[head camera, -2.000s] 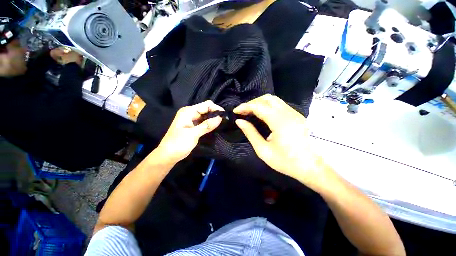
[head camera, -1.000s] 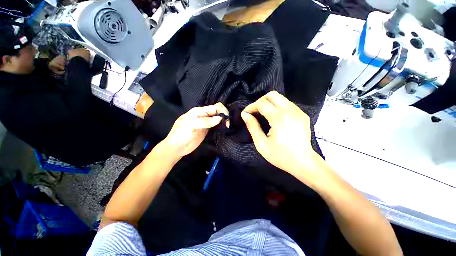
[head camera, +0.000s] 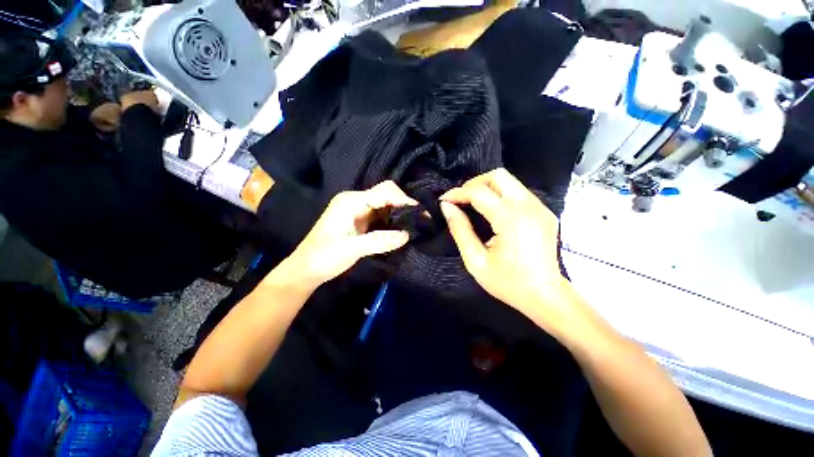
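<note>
A black garment lies bunched over the table edge and my lap. Its finely striped black lining faces up in the middle. My left hand holds a small dark fold of the cloth between thumb and fingers. My right hand is just right of it, thumb and index fingertips pinched together at the cloth's edge. The exact fold between the fingertips is too dark to make out.
A white sewing machine with blue trim stands on the white table at right. A grey housing with a round grille is at upper left. A person in black sits at left. Blue crates stand on the floor.
My left thumb and fingers have spread wider around the fold than a second ago. My right fingertips have closed together near the cloth. The view has shifted slightly.
</note>
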